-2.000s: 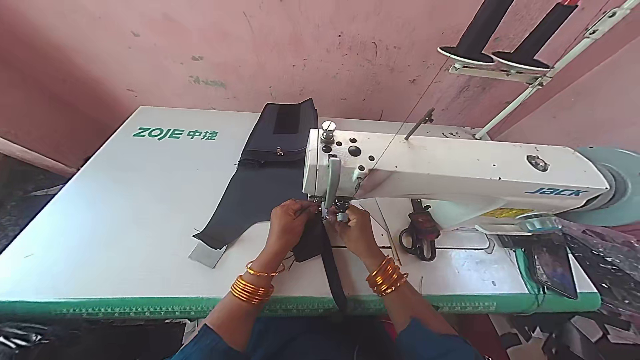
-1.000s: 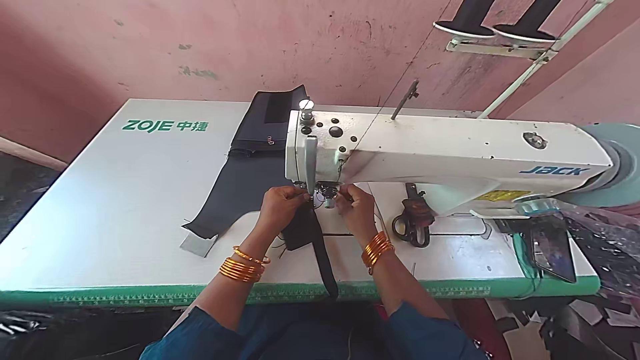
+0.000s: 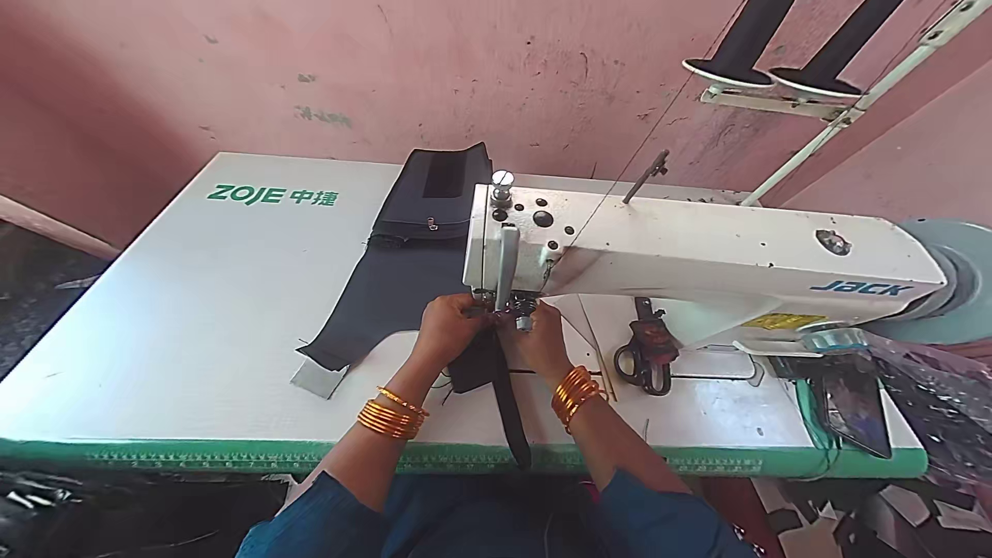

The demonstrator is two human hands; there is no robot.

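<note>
Dark fabric (image 3: 403,287) lies across the white table, partly under the head of the white Jack sewing machine (image 3: 697,240). A narrow black strip (image 3: 508,411) runs from the needle area toward me and hangs at the table's front edge. My left hand (image 3: 451,329) pinches the dark cloth just left of the presser foot, fingertips partly hidden by the machine head. My right hand (image 3: 542,337) is close to the right side of the needle area; its fingertips are hidden behind the machine parts, so its grip does not show.
Black-handled scissors (image 3: 647,360) lie right of my right hand, near thin sticks (image 3: 601,349). A phone-like dark device (image 3: 852,407) and clear plastic (image 3: 930,395) are at the right. Two black thread cones (image 3: 744,46) stand on the rack. A measuring tape (image 3: 232,457) lines the green front edge.
Both hands remain beside the needle area. The view has shifted a little; nothing else has plainly changed.
</note>
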